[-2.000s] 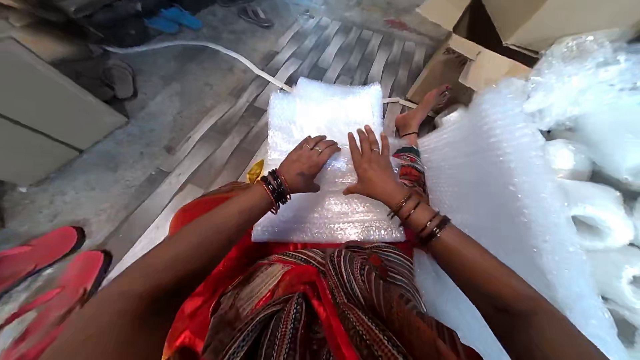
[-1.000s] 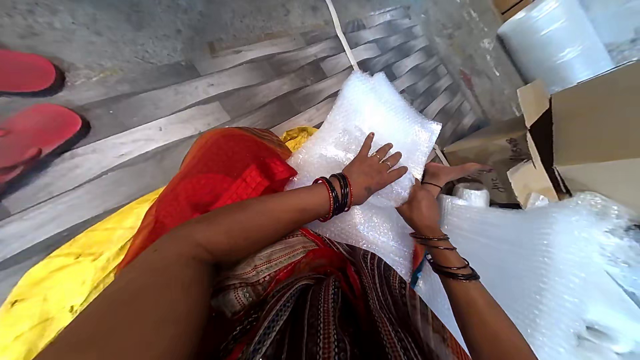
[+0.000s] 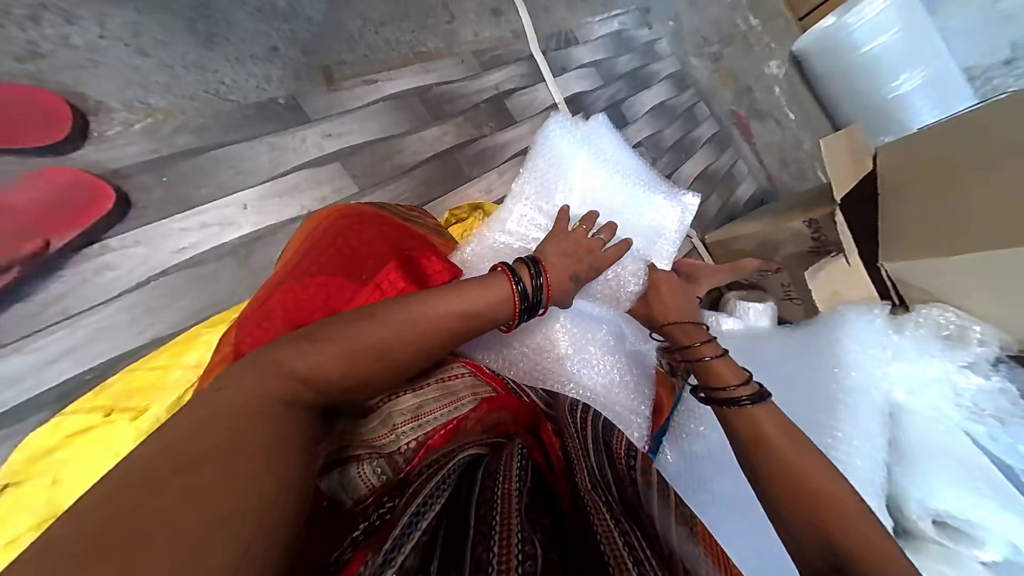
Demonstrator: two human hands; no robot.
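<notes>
A sheet of white bubble wrap (image 3: 596, 172) lies folded across my lap, its upper part narrowing toward the floor. My left hand (image 3: 580, 256) rests palm down on it, fingers spread, with rings on two fingers and red and black bangles at the wrist. At the wrap's right edge is my right hand (image 3: 668, 300), its fingers curled around that edge and partly hidden; dark bangles circle its wrist and forearm. A lower flap of the wrap (image 3: 576, 360) hangs over the patterned cloth on my lap. My bare foot shows just beyond the right hand.
More bubble wrap (image 3: 784, 400) spreads at the right, below an open cardboard box (image 3: 952, 184). A large wrapped roll (image 3: 884, 68) stands behind the box. Red slippers (image 3: 56, 212) lie at the left. A white strip (image 3: 540, 56) runs over the floor, and yellow sheeting (image 3: 120, 424) lies lower left.
Two seconds ago both hands lay flat on the wrap. My right hand has since closed on its right edge, and the wrap is no longer squared in front of me. The view has turned.
</notes>
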